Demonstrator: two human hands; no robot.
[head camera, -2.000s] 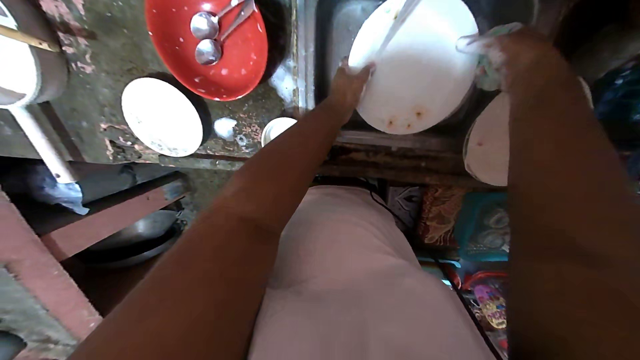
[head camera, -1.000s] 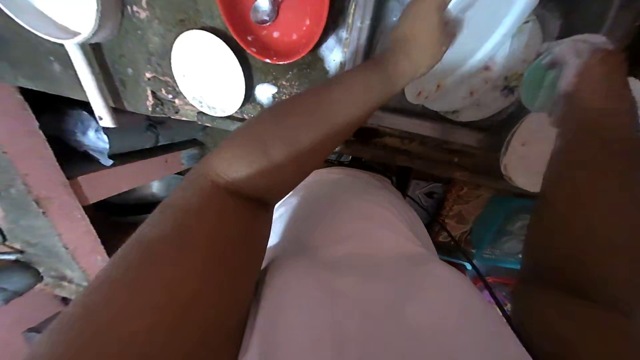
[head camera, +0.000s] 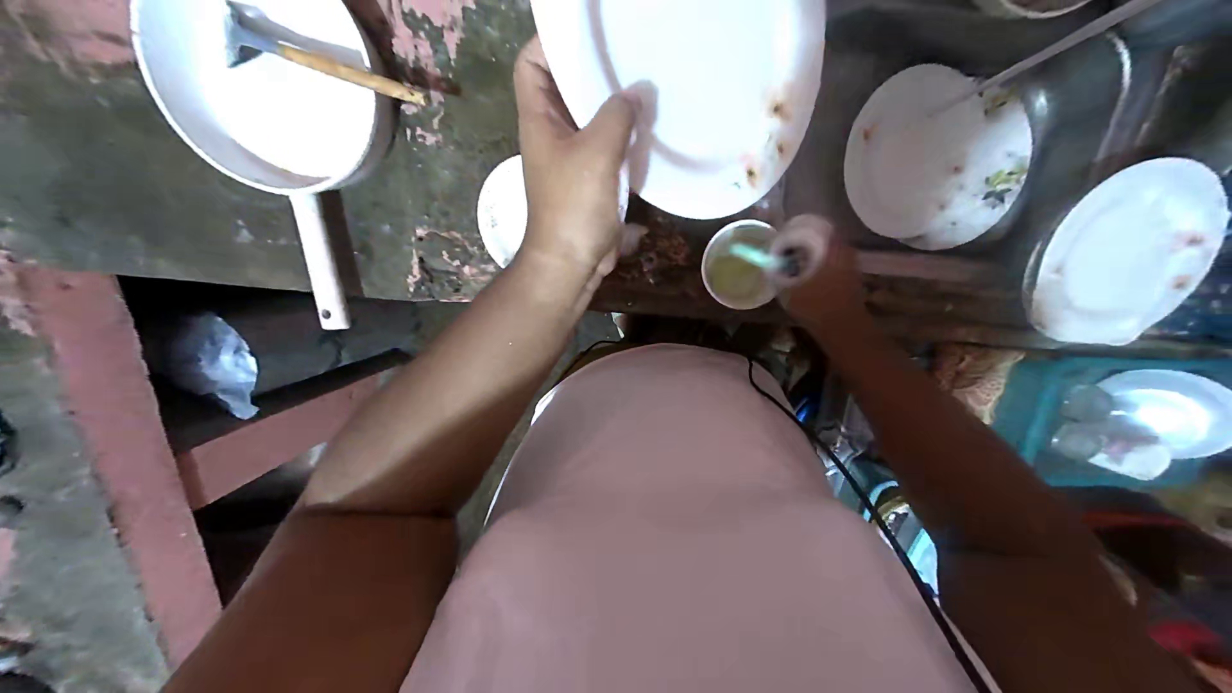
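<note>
A white plate (head camera: 707, 87) with brown food spots along its lower right rim is in my left hand (head camera: 577, 164), the thumb on its face. At a small round cup (head camera: 737, 265) of yellowish liquid is my right hand (head camera: 813, 265), blurred, with a pale green thing, perhaps a sponge, between it and the cup. Partly behind my left wrist lies a white dish (head camera: 502, 212). Right of the held plate, a soiled white plate (head camera: 934, 159) with green scraps lies in the metal sink (head camera: 1088, 125).
A white saucepan (head camera: 255, 96) holds a brush-like tool with a wooden handle (head camera: 346, 75) on the worn counter (head camera: 77, 183) at left. Another soiled plate (head camera: 1126, 252) rests at the sink's right. A teal basin (head camera: 1030, 404) with dishes stands below it.
My left hand has moved left with the plate, from over the sink to beside the counter. My right hand has come from the sink's right side to the cup. The view has shifted.
</note>
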